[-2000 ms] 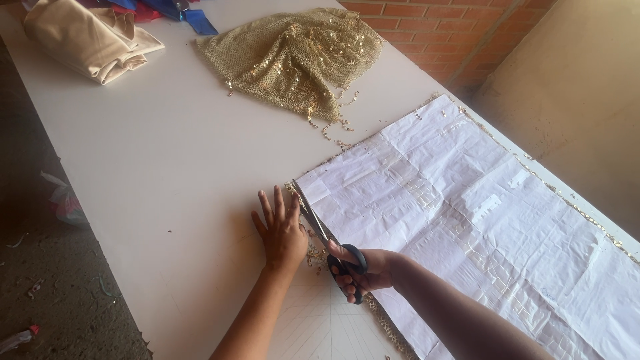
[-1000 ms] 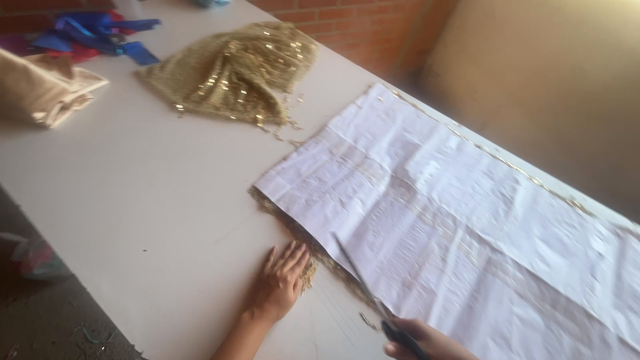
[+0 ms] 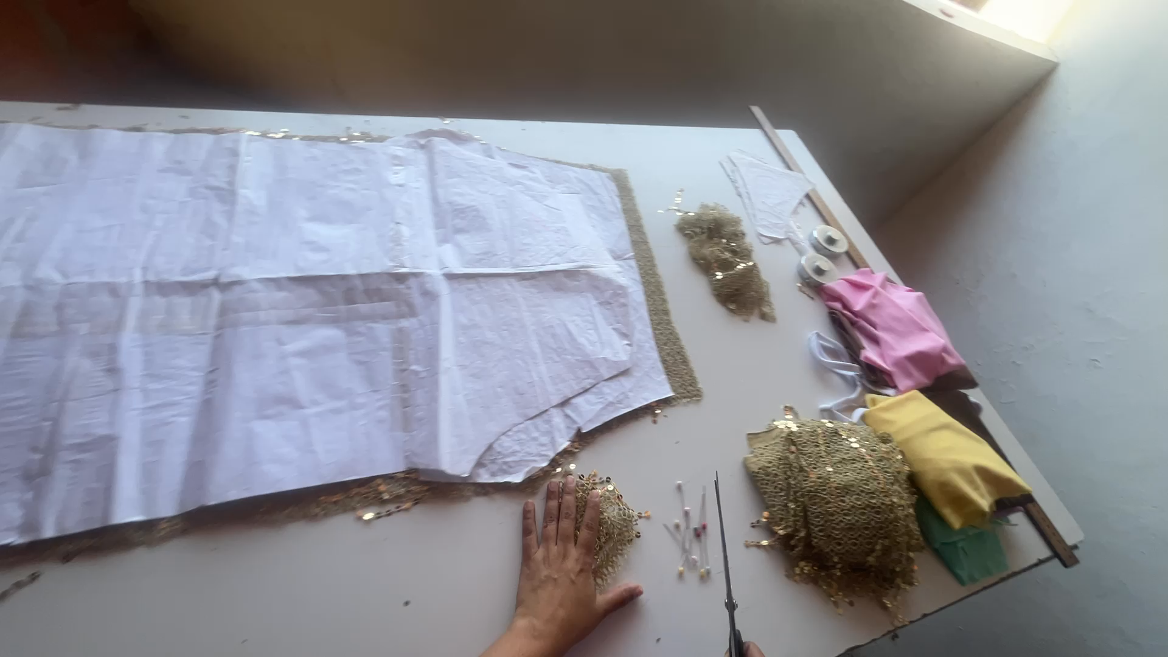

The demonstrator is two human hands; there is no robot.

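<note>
My left hand (image 3: 561,566) lies flat with fingers apart on a small piece of gold sequined fabric (image 3: 613,520), near the lower edge of the pattern. A large white paper pattern (image 3: 319,319), creased and layered, rests on gold sequined fabric (image 3: 666,319) whose margin shows around it. At the bottom edge of the view, only a fingertip of my right hand (image 3: 752,650) shows, at the handles of scissors (image 3: 727,584) whose blades point up the table. Several ball-headed pins (image 3: 692,538) lie between my left hand and the scissors.
On the right of the white table (image 3: 511,611) are a folded gold sequined bundle (image 3: 835,502), yellow cloth (image 3: 949,456), pink cloth (image 3: 894,328), green cloth (image 3: 967,543), two metal discs (image 3: 823,254), and a long wooden strip (image 3: 1054,534). A gold scrap (image 3: 725,260) lies above, beside white pieces (image 3: 766,192).
The view has swung to the right, toward the other end of the pattern. Two seconds ago the scissors were at the pattern's edge beside my left hand; now they are apart from it.
</note>
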